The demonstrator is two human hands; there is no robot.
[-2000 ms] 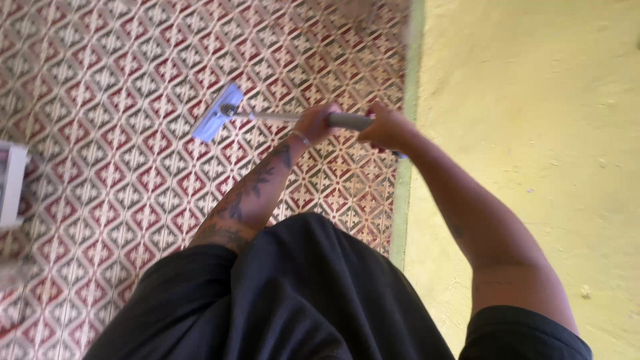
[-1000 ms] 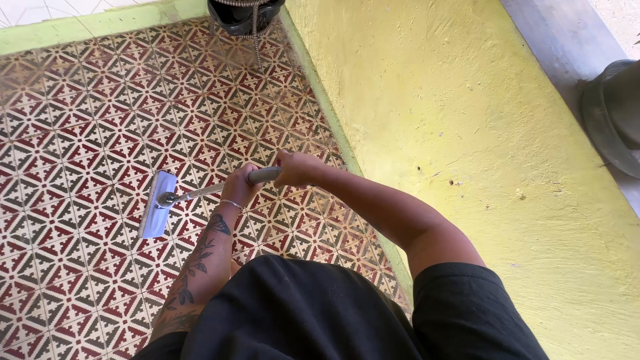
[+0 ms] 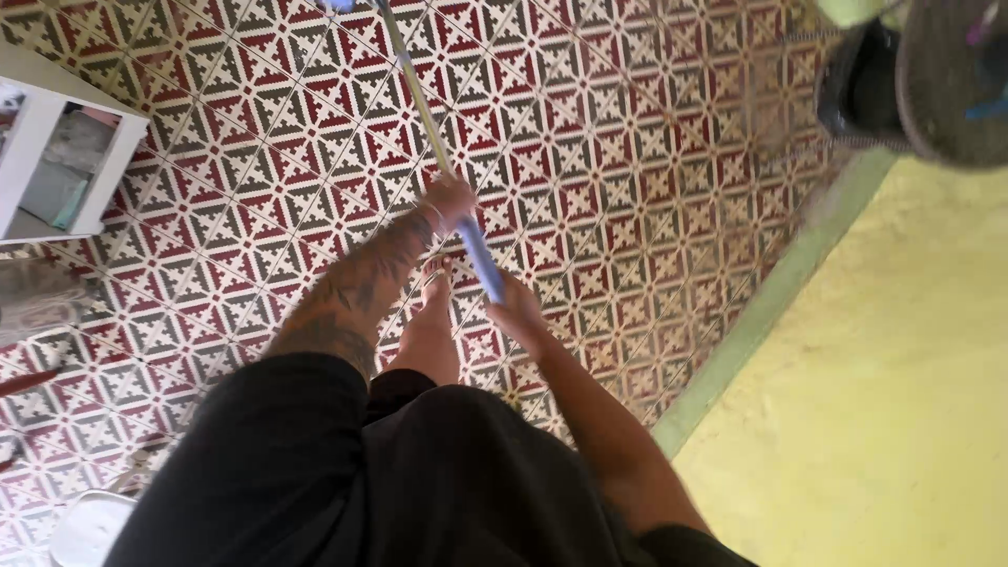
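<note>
My left hand (image 3: 450,201), on the tattooed arm, is closed around the long handle (image 3: 421,102) of a flat-headed floor mop or squeegee. Lower down, my right hand (image 3: 516,309) holds the thick blue-grey grip (image 3: 480,260) at the handle's near end. The handle slants up and left over the patterned tile floor (image 3: 551,205). Only a bluish edge of the tool's head (image 3: 339,4) shows at the top of the view; the rest of it is cut off. Both hands are slightly blurred.
A white shelf unit (image 3: 118,157) holding bagged things stands at the left. A yellow wall (image 3: 866,354) with a green base strip (image 3: 748,315) runs along the right. At the upper right are a black container (image 3: 858,87) and a dark round object (image 3: 957,87). A white object (image 3: 90,528) lies lower left.
The tool has swung from pointing left to pointing up and away, its head now mostly out of the frame. Both hands still grip the handle. The view has turned and shifted a lot.
</note>
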